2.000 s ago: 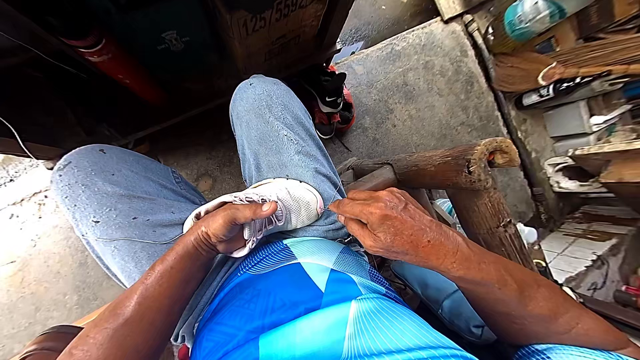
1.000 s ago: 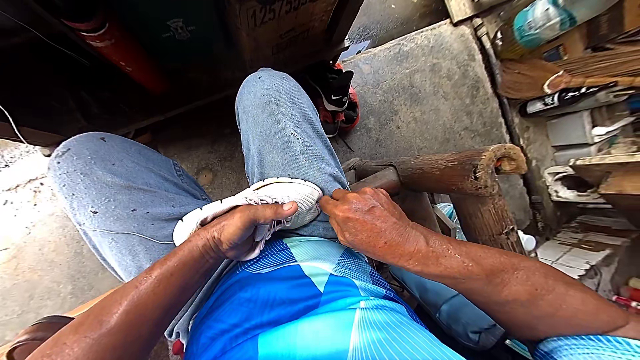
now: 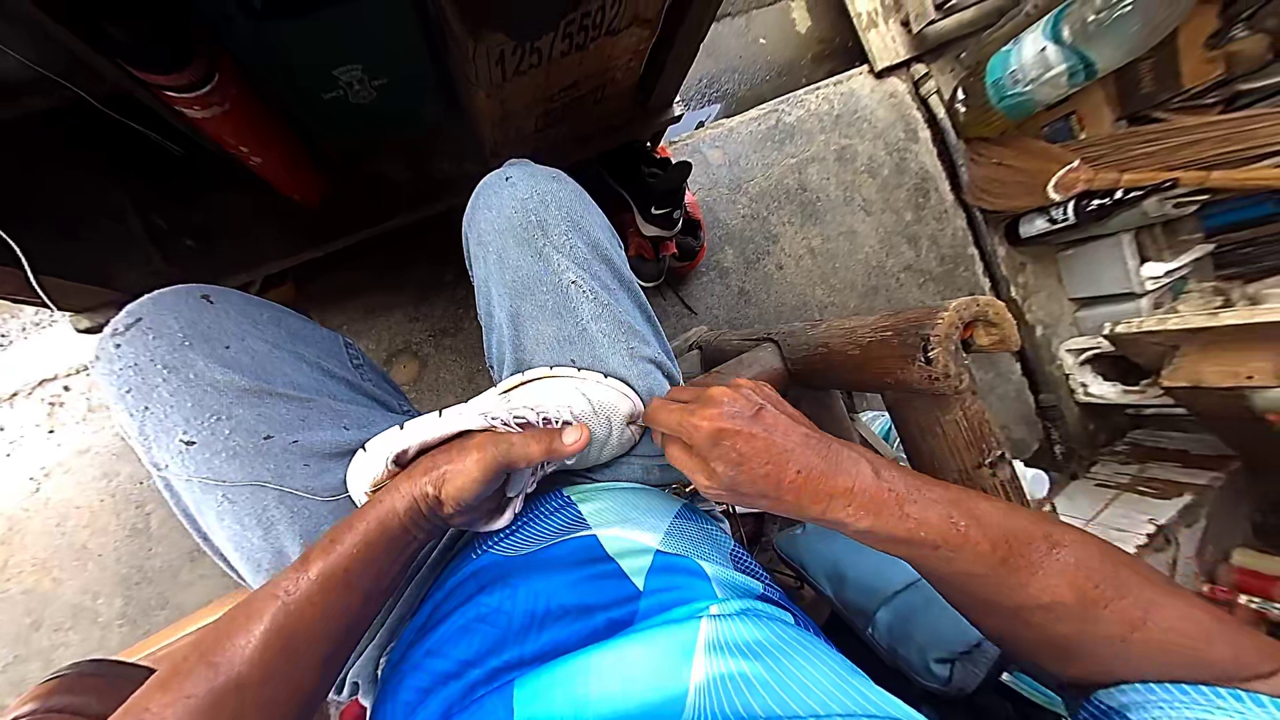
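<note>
A white mesh sneaker point(image 3: 600, 412) lies on its side across my lap, its toe pointing right. My left hand point(image 3: 490, 470) grips it around the laced middle, with the thumb over the upper. At the toe, my right hand point(image 3: 735, 440) has its fingers pinched close together; something thin and small shows between them and the toe, too small to identify. A pale thread point(image 3: 265, 485) runs over the left thigh of the jeans to the sneaker's heel end.
Black and red sneakers point(image 3: 655, 215) stand on the concrete floor beyond my knee. A wooden armrest point(image 3: 860, 350) is just beyond my right hand. To the right lie a soft broom point(image 3: 1150, 160), a plastic bottle point(image 3: 1070, 60) and boxes. A dark wooden case point(image 3: 560, 80) is ahead.
My right hand stays at the sneaker's toe, with its fingers slightly shifted. My left hand keeps its hold on the sneaker.
</note>
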